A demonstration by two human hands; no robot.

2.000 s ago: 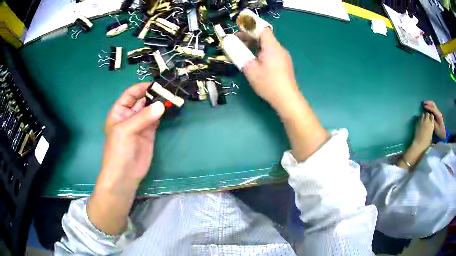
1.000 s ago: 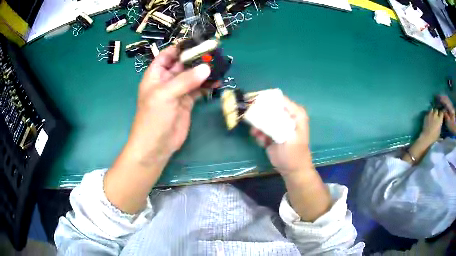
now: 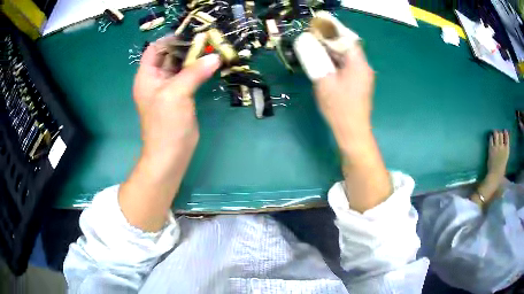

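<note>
My left hand [image 3: 166, 95] grips a small black device with a red-orange spot [image 3: 210, 49]. Two tan-padded binder clips [image 3: 221, 47] sit on it, their pads forming an upside-down V. My right hand [image 3: 347, 86] is blurred at the right of the heap of binder clips [image 3: 247, 31]. White coverings [image 3: 314, 55] show at its thumb and finger, one with a brown patch. A blurred dark clip lies beside the fingertips; whether they touch it cannot be told. The heap has black bodies, tan pads and wire handles.
A black slotted tray [image 3: 31, 172] with a white label stands at far left. Loose clips [image 3: 152, 22] lie left of the heap. White boards [image 3: 379, 8] are at the back. Another person's hand [image 3: 499, 154] rests on the green mat at right, near a white board with scraps [image 3: 485, 43].
The left hand has moved up and left with the device, which now shows two tan pads. The right hand has moved from the near mat up beside the heap; the clip it held is no longer clearly seen.
</note>
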